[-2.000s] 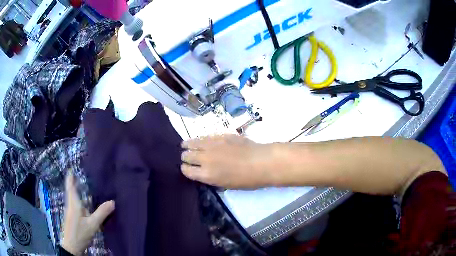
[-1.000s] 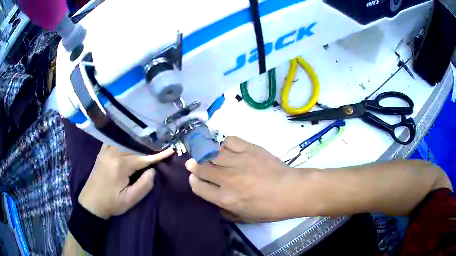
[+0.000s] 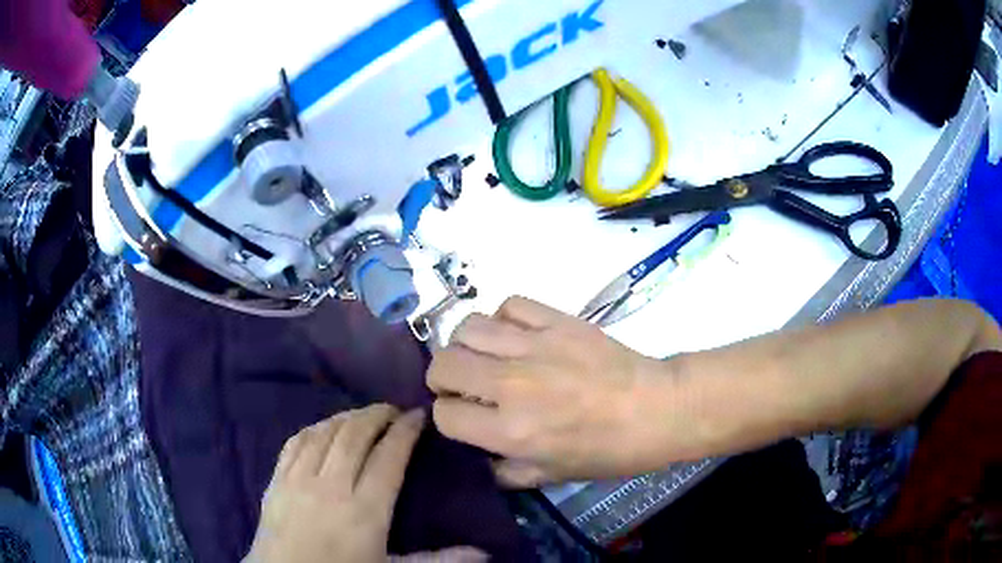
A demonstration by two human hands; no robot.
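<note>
The dark purple cloth lies under the white sewing machine head and runs down towards me. My right hand pinches the cloth's right edge, just right of and below the needle area, with fingertips curled. My left hand lies on the cloth at the bottom centre, its fingertips close to my right fingers; its grip on the cloth is unclear. The grey-blue cylindrical attachment hides part of the needle area. The plaid fabric hangs at the left.
Scissors with a green and a yellow loop, black shears and blue-handled snips lie on the white table right of the head. A ruler strip follows the table's front edge. A pink object is at the upper left.
My left hand has moved from beside the needle down and right onto the cloth. My right hand has shifted slightly right, away from the attachment. The view has shifted, showing the machine further left.
</note>
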